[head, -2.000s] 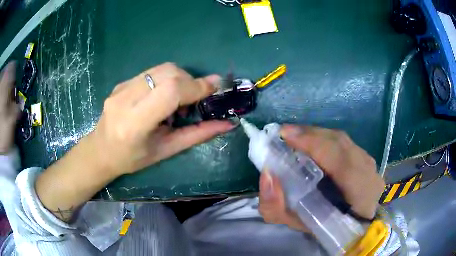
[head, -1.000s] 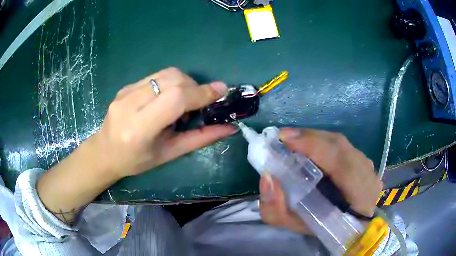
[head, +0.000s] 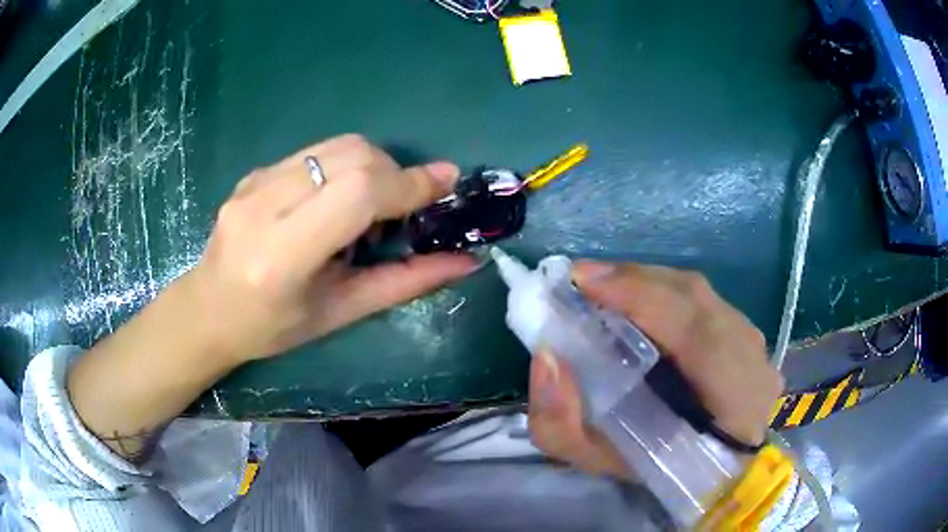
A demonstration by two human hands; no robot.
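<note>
My left hand point(head: 301, 244), with a ring on one finger, holds a black watch housing point(head: 473, 216) between thumb and fingers above the green bench. A yellow-edged battery point(head: 558, 166) sticks out from its upper right on thin wires, seen nearly edge-on. My right hand point(head: 665, 364) holds the clear-white glue syringe point(head: 598, 348), which has a yellow cap point(head: 751, 494) at its rear. The needle tip point(head: 499, 257) is at the housing's lower edge; whether it touches cannot be told. No glue can be made out.
Another battery point(head: 535, 48) lies at the top centre, beside a housing point(head: 476, 7) cut off by the picture's edge. The blue controller point(head: 902, 125) with knobs and gauge stands at the right, with a clear hose point(head: 806, 239). The green bench point(head: 312, 73) is scratched at left.
The other person's hand and the housings with batteries at the far left have gone out of view. My hands hold the same things in nearly the same place.
</note>
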